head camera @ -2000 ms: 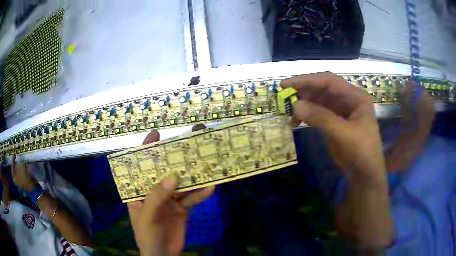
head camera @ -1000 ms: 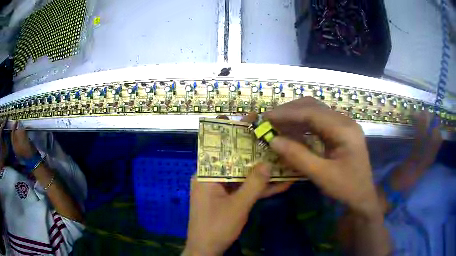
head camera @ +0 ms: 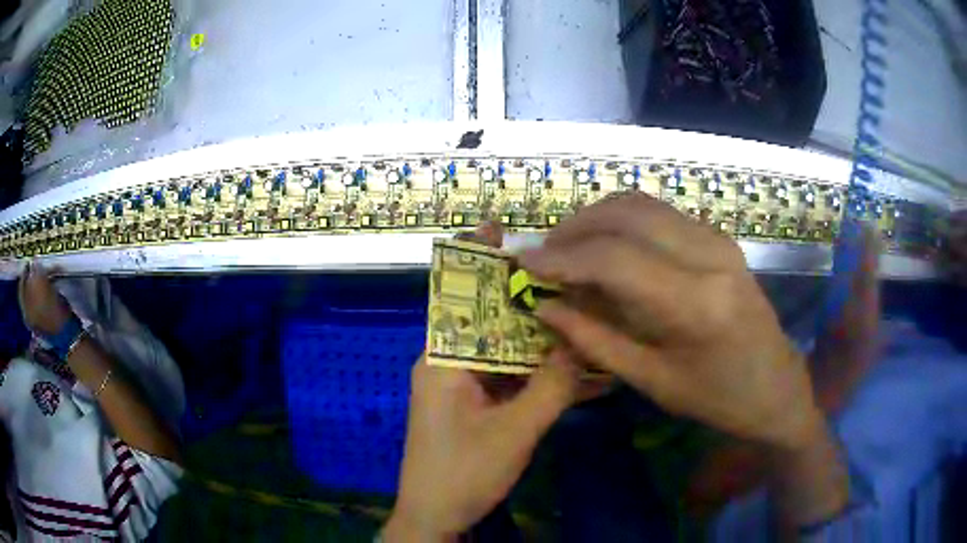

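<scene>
My left hand (head camera: 477, 430) holds a yellow-tan PCB panel (head camera: 461, 308) from below, printed side up, in front of the rail. My right hand (head camera: 657, 308) covers the panel's right part. Its thumb and fingers hold a yellow and black block, probably a transformer (head camera: 523, 290), at the panel's surface. I cannot tell whether its pins are in the board. Behind, a row of filled panels (head camera: 366, 199) lies along the rail, with blue and white parts standing on it.
A black bin (head camera: 732, 64) of dark reddish parts stands at the back right. A yellow-black parts array (head camera: 101, 74) lies back left. A blue crate (head camera: 350, 398) is below the rail. People's arms show left (head camera: 117, 408) and right (head camera: 854, 318); a coiled blue cord (head camera: 872, 95) hangs right.
The panel was first held low left, then came in front of me and turned. My right hand brought the yellow-black block from beside the panel onto it.
</scene>
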